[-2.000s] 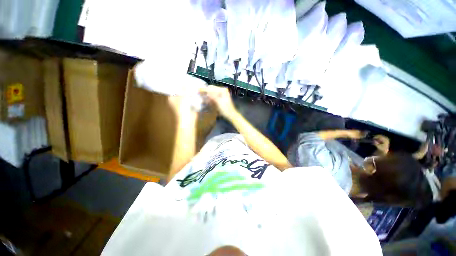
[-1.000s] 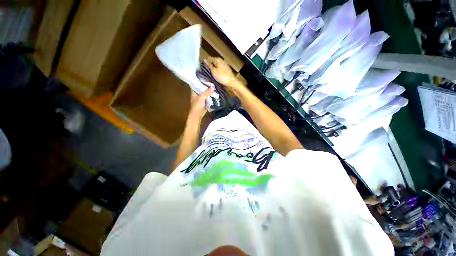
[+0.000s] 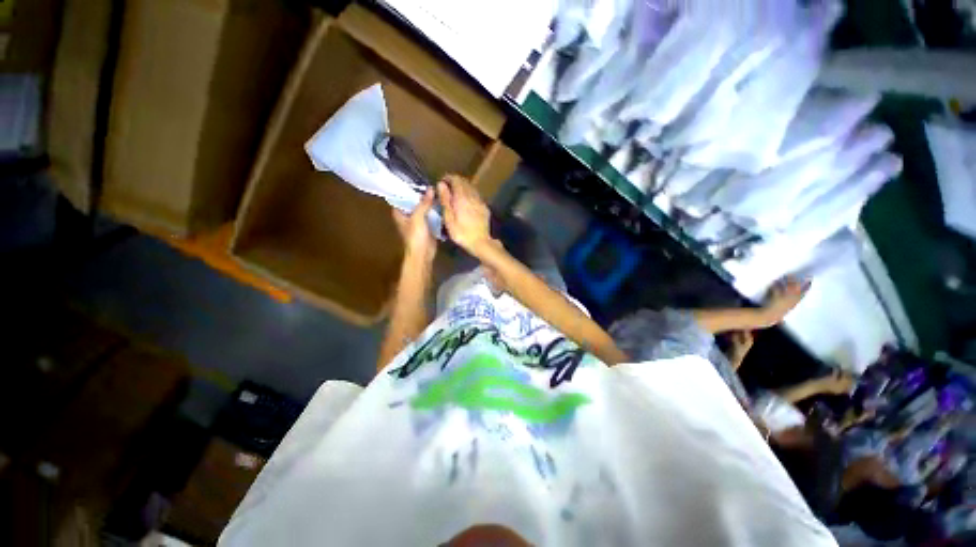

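My left hand (image 3: pixel 415 227) grips the lower end of a white protective bag (image 3: pixel 353 150). A dark corded item (image 3: pixel 400 160) lies along the bag and partly shows past its edge. My right hand (image 3: pixel 464 217) is closed on the cord end beside my left hand, with the fingers touching the bundle. Both hands are over the near side of an open brown carton (image 3: pixel 321 224). The bag's wide end points up and left over the carton's inside. How far the item is inside the bag is not clear.
A green-edged bench (image 3: pixel 626 190) on the right bears rows of white bags (image 3: pixel 738 96). Another person's arm (image 3: pixel 755 312) reaches over it. More cartons (image 3: pixel 161 118) stand left. An orange trolley deck (image 3: pixel 203 251) and blue stool (image 3: pixel 605 262) show low down.
My hands have moved slightly lower, closer together at the bundle's end. The bag has swung down and left over the carton. The other person's arms have come into view on the right.
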